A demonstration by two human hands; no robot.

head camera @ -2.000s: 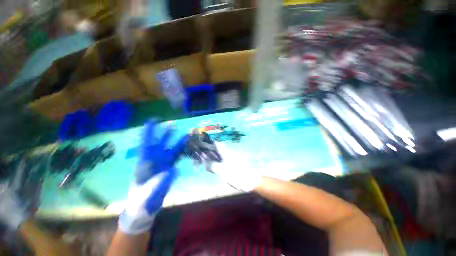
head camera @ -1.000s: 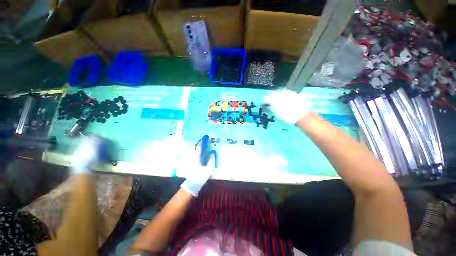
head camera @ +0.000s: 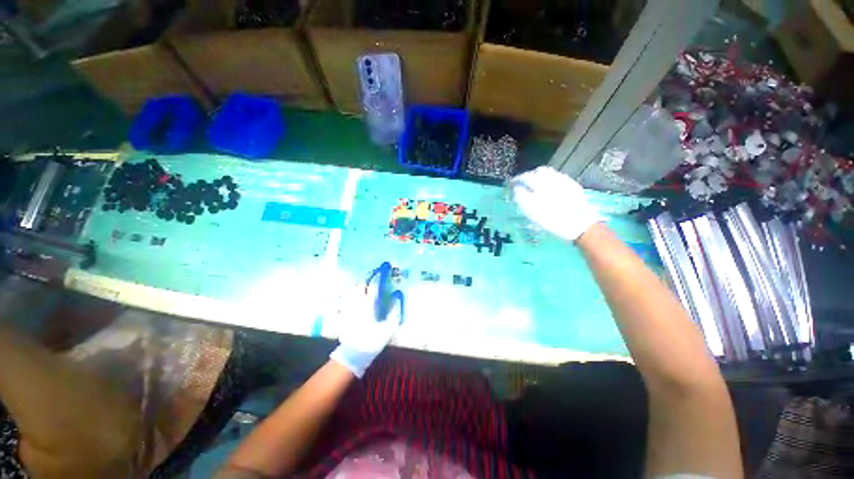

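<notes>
My left hand (head camera: 368, 318), in a white glove with blue fingertips, rests low over the board near small dark blocks (head camera: 430, 277) lying in a row. Whether it holds anything cannot be told. My right hand (head camera: 556, 203), in a white glove, is over the board's back edge by the grey post, close to the silver hardware heap (head camera: 493, 154); its fingertips are unclear. Small coloured parts (head camera: 426, 220) lie between the hands, with black branched clips (head camera: 492, 240) at their right side.
Silver metal profiles (head camera: 735, 281) lie at right, below a red and grey-white heap (head camera: 749, 140). A post (head camera: 623, 89), blue bin (head camera: 434, 140), smartphone (head camera: 382, 98) and cardboard boxes (head camera: 393, 67) stand behind. Round black parts (head camera: 173, 192) lie left. A neighbour's arm (head camera: 70, 402) is at lower left.
My right hand has moved slightly right in the picture, still near the post. My left hand has barely moved. The neighbour's gloved hand has left the board at left.
</notes>
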